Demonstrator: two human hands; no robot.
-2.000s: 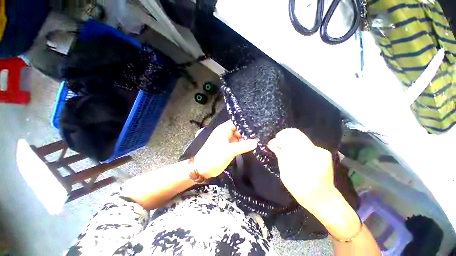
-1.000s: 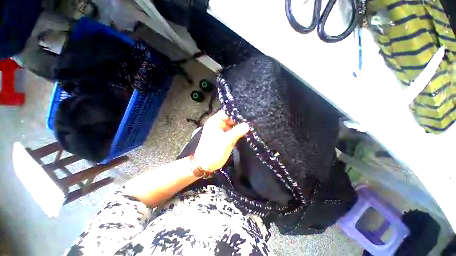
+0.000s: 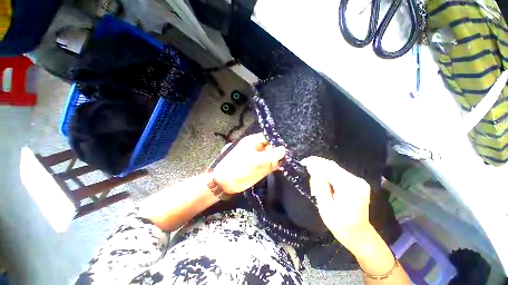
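Observation:
A black nubby jacket (image 3: 301,114) lies over my lap and against the table edge. A black braided trim flecked white and purple (image 3: 266,118) runs along its edge. My left hand (image 3: 245,166) pinches the trim and jacket edge between thumb and fingers. My right hand (image 3: 341,197) is just right of it at the trim, its thumb and fingertips closed together. Any needle or thread between them is too small to see. Smooth black lining shows below the trim.
On the white table (image 3: 356,83) lie black-handled scissors (image 3: 384,28), a slim blue tool (image 3: 416,69) and yellow-black striped cloth (image 3: 473,67). A blue basket (image 3: 150,136) of black garments, a wooden stool (image 3: 53,189), a red stool (image 3: 16,80) and a purple stool (image 3: 426,250) stand around.
My right hand, out of view one second ago, is back at the trim beside my left hand. My left hand still holds the edge. The view has shifted slightly.

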